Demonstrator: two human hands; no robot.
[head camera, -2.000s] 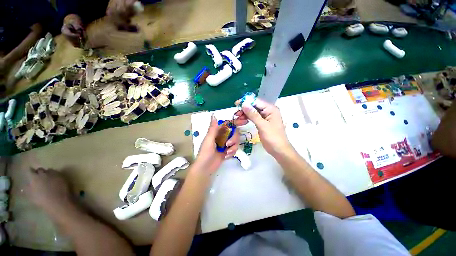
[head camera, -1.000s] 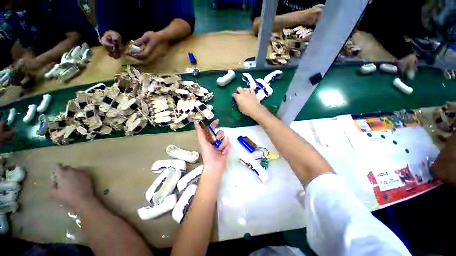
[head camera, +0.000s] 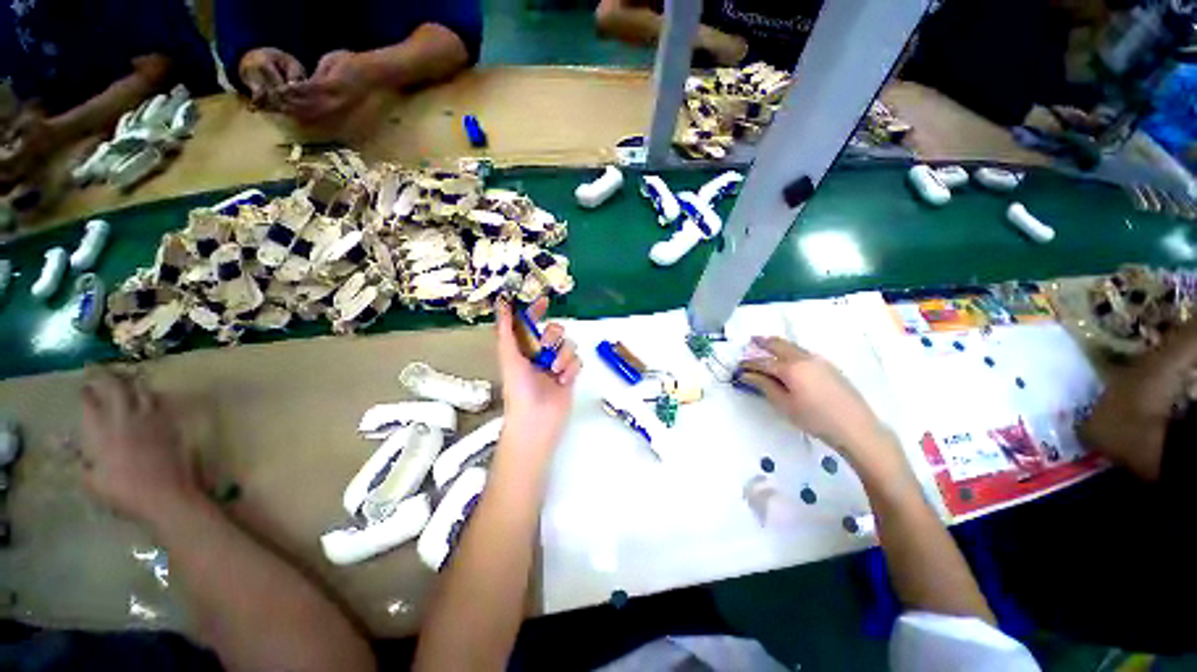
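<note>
My left hand (head camera: 536, 374) is raised at the sheet's left edge, holding a blue battery cell (head camera: 536, 339) with a brown part. My right hand (head camera: 803, 387) is low over the white sheet (head camera: 696, 525), its fingertips on a mostly hidden dark blue piece, seemingly a battery cell (head camera: 746, 379). A green circuit board (head camera: 701, 345) lies beside those fingertips, near the post's foot. Between my hands lie another blue battery cell (head camera: 618, 362), a green circuit board (head camera: 667, 410) with thin wires, and a white housing half (head camera: 633, 424).
White housing halves (head camera: 394, 473) are piled left of my left forearm. A tangled tan-and-dark heap (head camera: 335, 250) and white housings (head camera: 676, 246) lie on the green belt (head camera: 604, 282). A grey post (head camera: 775, 164) rises behind the sheet. Another person's arm (head camera: 223, 565) is at left; people sit opposite.
My right hand has come back from the belt to the sheet. The blue cell and green board seen earlier on the belt are gone from there. My left hand still holds its cell.
</note>
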